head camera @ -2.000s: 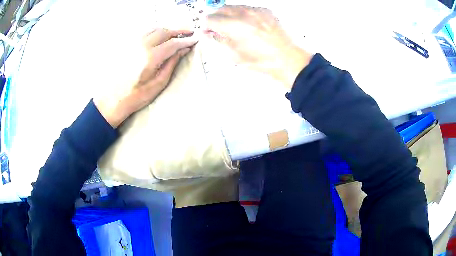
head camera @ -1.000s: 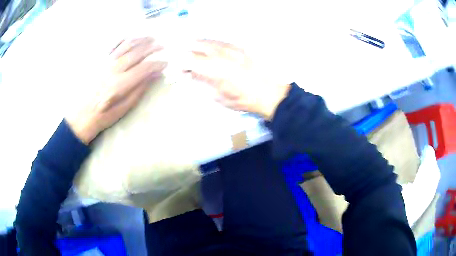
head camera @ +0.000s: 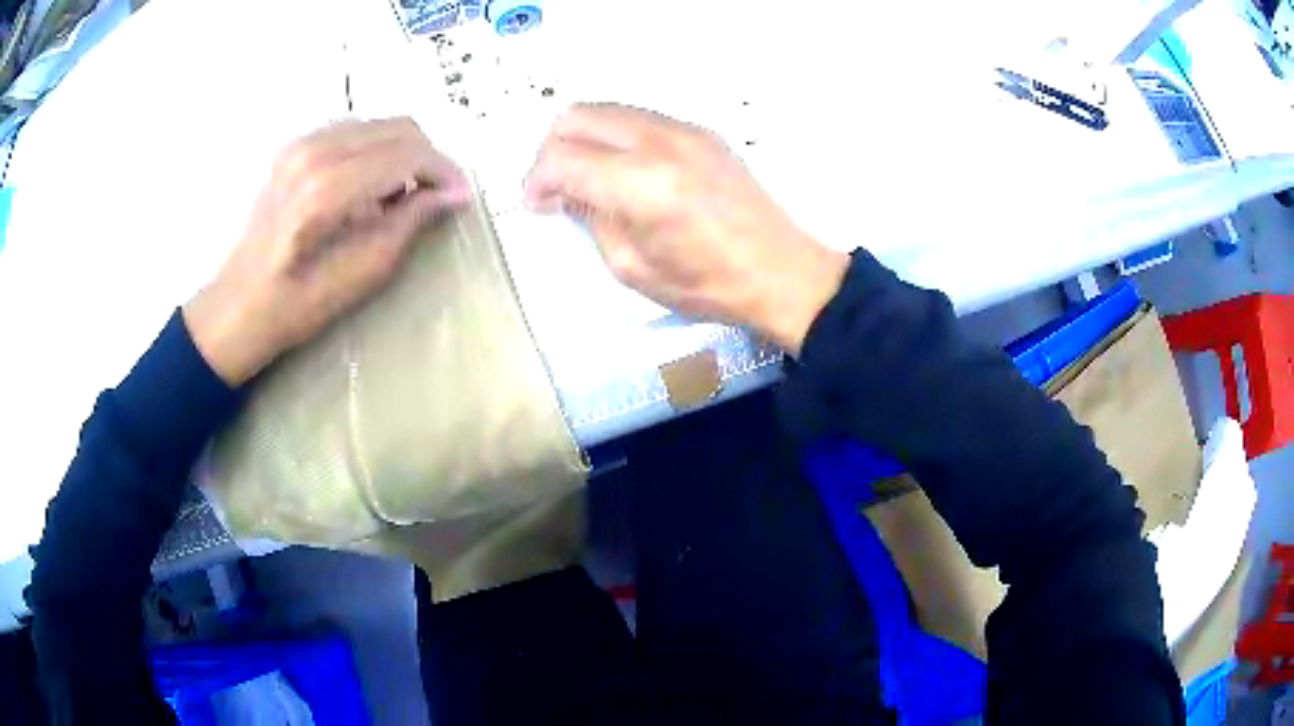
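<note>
The khaki fabric panel lies on the white tabletop and hangs over its front edge towards the lap. My left hand pinches the panel's top right corner, by the folded edge. My right hand is just right of that corner, fingertips curled together; a small gap shows between it and the cloth, and whether it holds a thread or anything else cannot be told. The blue-and-white cylindrical attachment is at the top edge of the view, beyond both hands.
Black thread snips lie at the upper right. A measuring scale with a brown tape patch runs along the front edge. Blue bins with tan pieces and a red crate are below right; another blue bin is below left.
Both hands and the panel's top end are now nearer the front edge, away from the attachment. My right hand has come off the cloth and its fingers have curled. The camera view has shifted.
</note>
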